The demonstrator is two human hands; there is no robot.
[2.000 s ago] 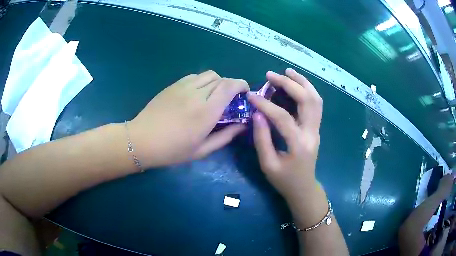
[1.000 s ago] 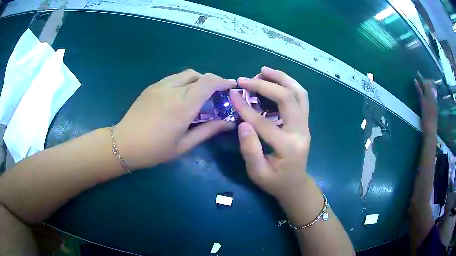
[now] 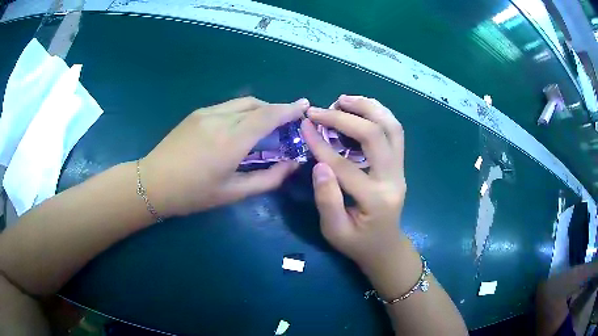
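A pink fan unit (image 3: 262,157) is held over the dark green bench, its open side up. My left hand (image 3: 216,154) grips its handle end, with the thumb on the near side and the fingers on the far side. My right hand (image 3: 364,170) is around the ring head, its fingertips at the middle of the unit. A dark circuit board (image 3: 296,139) with a bright spot shows between the fingertips. Most of the handle and part of the ring are hidden by my hands. I cannot tell if a small part is pinched at the fingertips.
White paper sheets (image 3: 49,125) lie at the left. Small white pieces (image 3: 293,264) lie on the bench. The pale edge rail (image 3: 367,49) runs beyond, with the green conveyor belt (image 3: 419,26) past it. A pinkish object (image 3: 551,105) is on the belt. Another person's arm (image 3: 570,295) is at the lower right.
Since the first frame the unit and both hands have shifted slightly left, and more of the ring shows. The other person's arm reached over the belt and has drawn back; a pinkish object now shows there.
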